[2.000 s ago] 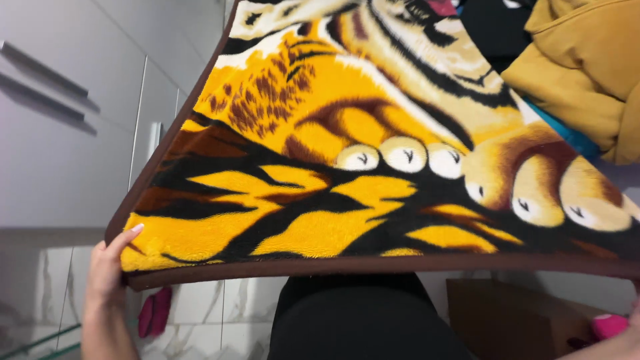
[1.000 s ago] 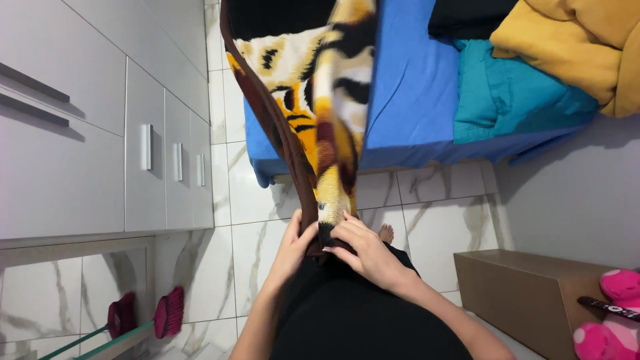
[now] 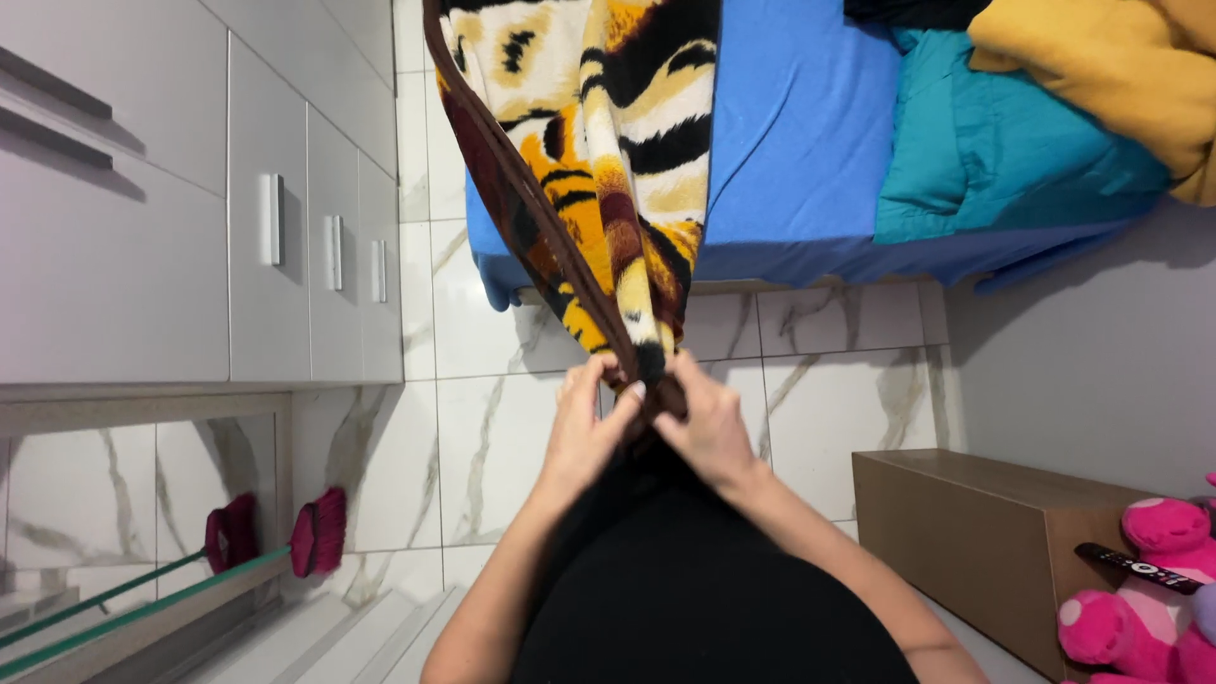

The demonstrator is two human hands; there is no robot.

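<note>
A plush blanket [image 3: 655, 142] with a tiger-like print and brown edging lies gathered over the blue-covered bed [image 3: 798, 133]. Its near end hangs past the bed's edge toward my body. My left hand [image 3: 589, 418] grips the brown edging at that end, thumb and fingers pinched together. Close beside it on the right, my right hand [image 3: 708, 418] pinches the blanket's bunched corner. Only a small gap parts the two hands, just in front of my black clothing.
A teal fabric piece [image 3: 1007, 152] and a mustard garment [image 3: 1111, 76] lie on the bed. White cabinets [image 3: 266, 313] line the left, above a mirror and a magenta broom [image 3: 318, 532]. At lower right are a brown box [image 3: 959, 532], a pink plush toy [image 3: 1102, 627] and a remote control [image 3: 1140, 567].
The blanket was spread wide between my hands two seconds ago; now my hands are together and it is gathered lengthwise. Since one second ago, my hands have stayed close together at its near end.
</note>
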